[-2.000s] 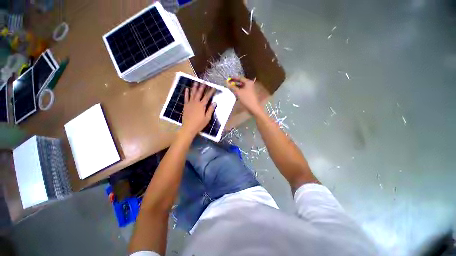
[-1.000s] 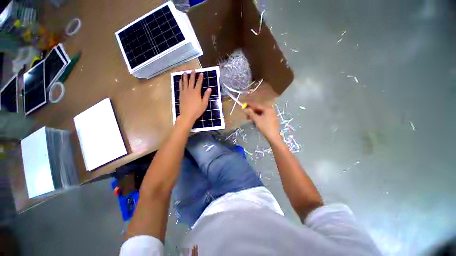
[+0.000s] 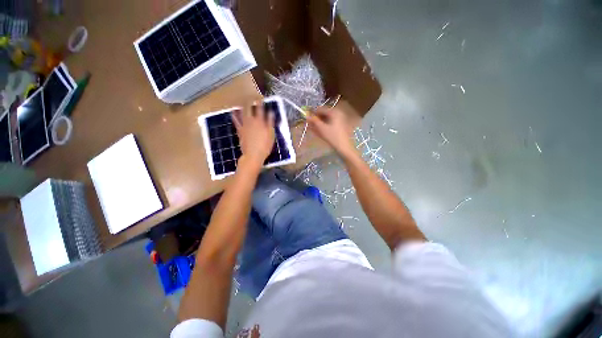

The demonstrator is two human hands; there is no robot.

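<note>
A solar panel [image 3: 223,142] lies face up at the table's front edge, slightly turned, with dark cells and a white border. My left hand [image 3: 255,134] lies on it, palm down with the fingers spread. My right hand [image 3: 330,127] is closed on the yellow-handled trimming tool [image 3: 304,113] just right of the panel's upper right corner. The tool's shaft points up and left toward that corner. Thin white trimmed strips [image 3: 302,135] hang near it. Whether the tool's head touches the panel cannot be told.
A thick panel stack [image 3: 188,53] stands behind. A cardboard box [image 3: 350,66] with tangled offcuts [image 3: 300,82] is at the right. A white-topped pile [image 3: 124,185] and a tall stack [image 3: 43,228] stand left. Tape rolls [image 3: 62,131] and loose panels [image 3: 33,125] lie far left. Strips litter the floor.
The panel has turned and shifted a little left under my left hand since one second ago. My right hand with the tool has moved up and left, toward the panel's upper right corner.
</note>
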